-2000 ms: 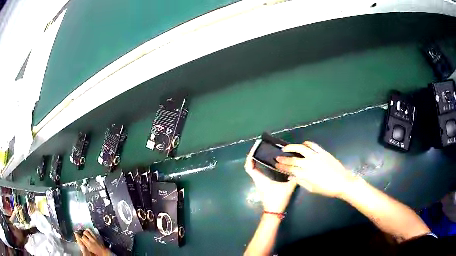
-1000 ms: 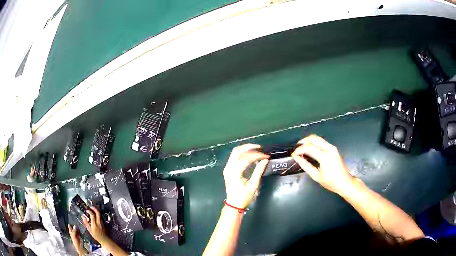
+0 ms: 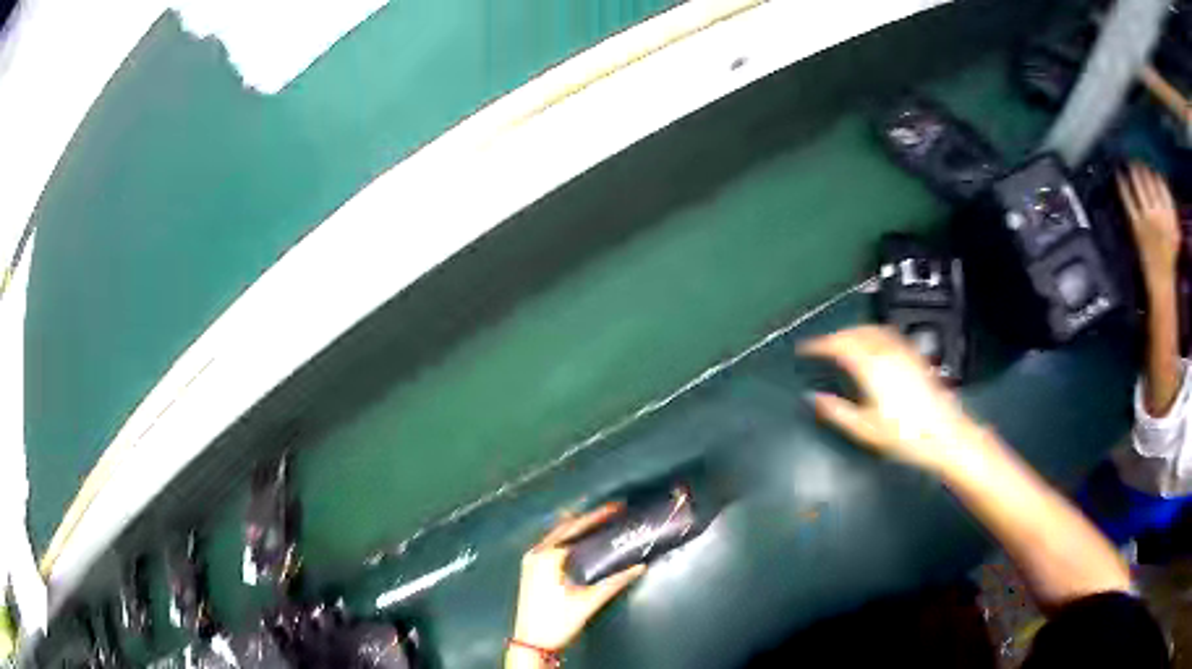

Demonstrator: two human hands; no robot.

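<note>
A black retail box (image 3: 634,536) lies low over the dark green bench, right of the row of boxes, with pale lettering on its visible side. My left hand (image 3: 562,586) grips its left end between thumb and fingers. My right hand (image 3: 889,388) is off the box, thumb and fingers apart and empty, just below a black inner tray (image 3: 926,311) at the right. That tray shows a rounded piece and a small white-marked piece; the hand overlaps its lower part. The frame is blurred.
More trays (image 3: 1061,248) stand at the right, one lying angled (image 3: 935,144) on the green strip. Another person's hand (image 3: 1150,216) and arm are at the right edge. Blurred black boxes (image 3: 271,523) stand at lower left. A white rail (image 3: 392,235) curves beyond the strip.
The view has turned right, so the trays appear nearer the middle. My right hand has let go of the box and moved beside the trays. My left hand still holds the box. Another person's arm now shows at right.
</note>
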